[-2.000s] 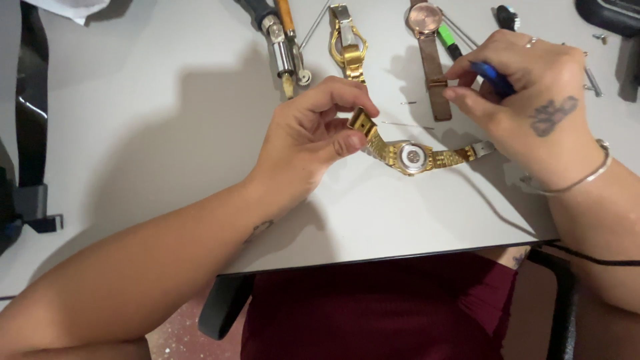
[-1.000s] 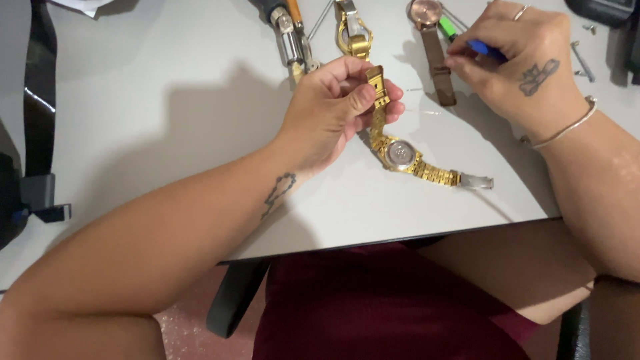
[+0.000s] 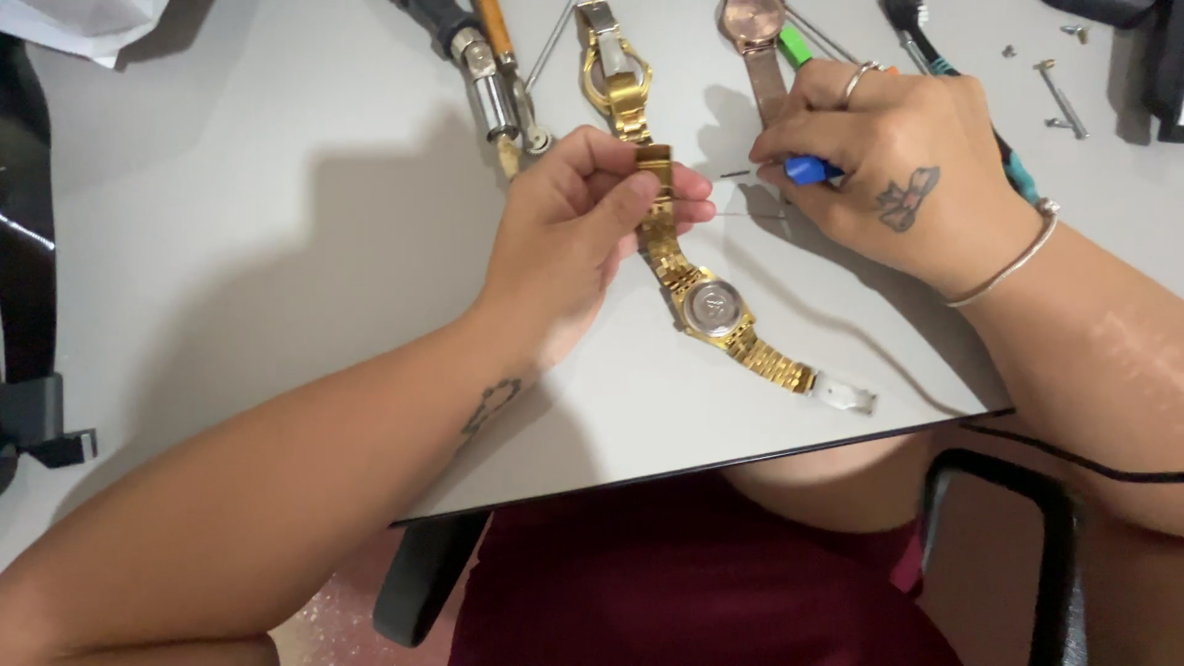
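My left hand [image 3: 587, 208] pinches the clasp end of a gold-coloured metal wristwatch [image 3: 714, 305] between thumb and fingers. The watch lies case back up, its other band end with a silver-coloured clasp part [image 3: 844, 393] stretched toward the table's front edge. My right hand [image 3: 879, 157] grips a blue-ended tool [image 3: 809, 169], whose tip I cannot make out. Beneath its fingertips is the mesh band of a rose-gold wristwatch [image 3: 754, 23]. A short dark pin [image 3: 735, 173] lies between the hands. Just beyond my left hand rests a second gold-coloured watch [image 3: 618, 79].
A tool with a metal collar [image 3: 490, 97] and an orange-handled tool [image 3: 493, 28] lie at the back. Behind my right hand are a green-ended tool [image 3: 794, 44] and a black toothbrush [image 3: 911, 28]. Small screws [image 3: 1059, 97] lie at the right. A black strap [image 3: 28, 231] is at the left.
My left hand has turned the held clasp end more upright, and the watch case now hangs lower on the band. My right hand stays over the mesh band with the blue-ended tool.
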